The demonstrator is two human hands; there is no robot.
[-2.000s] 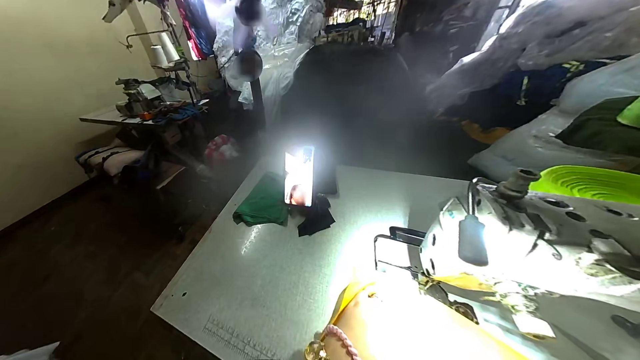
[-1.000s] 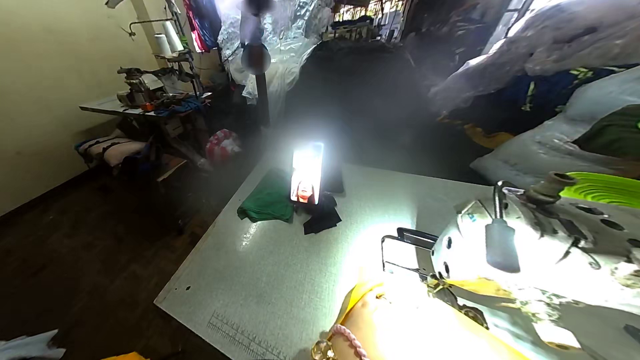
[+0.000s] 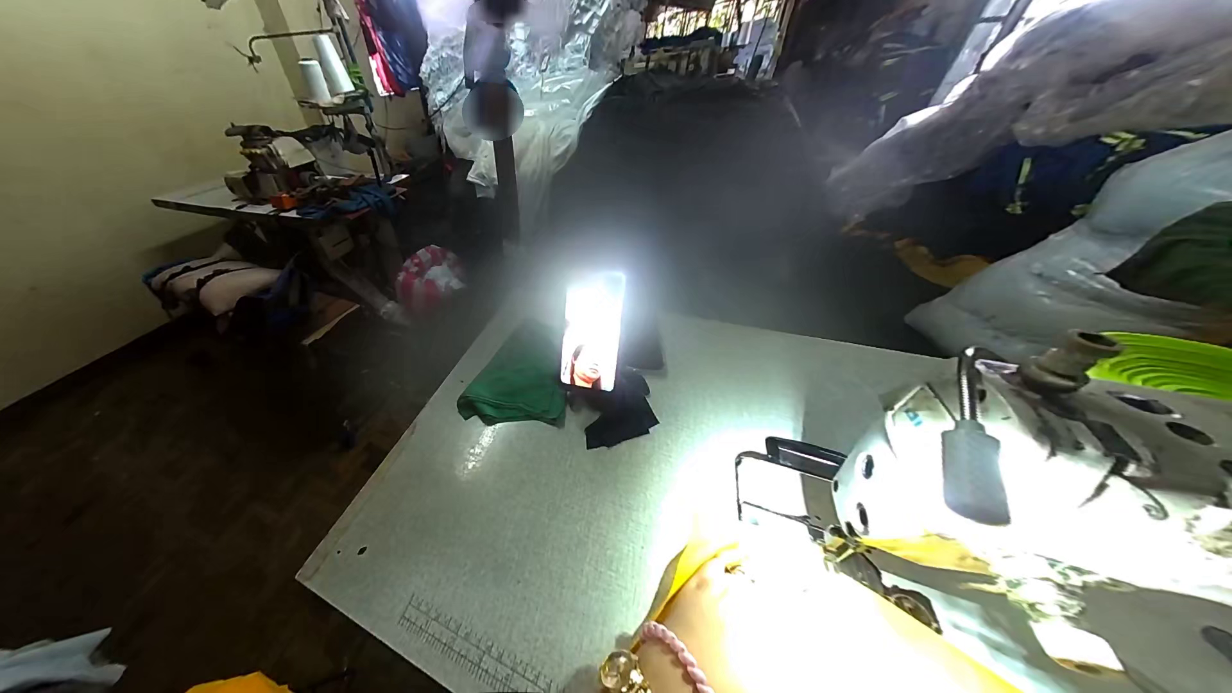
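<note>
A sewing machine [image 3: 1049,472] with a grey work lamp [image 3: 974,476] stands at the right of a pale work table [image 3: 500,539]. My left hand [image 3: 760,616], with a pink braided bracelet, lies over yellow fabric [image 3: 688,568] beside the needle area. Glare washes out its fingers, so whether they grip the fabric cannot be told. My right hand does not show. Yellow fabric also shows under the machine's arm. A lit phone [image 3: 592,332] stands upright near the far edge, with green cloth [image 3: 515,385] to its left and black cloth [image 3: 621,414] below it.
Beyond the table are a dark covered heap [image 3: 683,183] and plastic-wrapped bundles [image 3: 1039,279]. A lime-green ridged item [image 3: 1169,364] lies behind the machine. Another machine on a small table [image 3: 207,199] with thread cones [image 3: 332,65] stands at left. Yellow cloth [image 3: 239,683] shows at the lower left.
The yellow cloth at the lower left has come into view as the view shifted slightly. My left hand stays beside the needle area.
</note>
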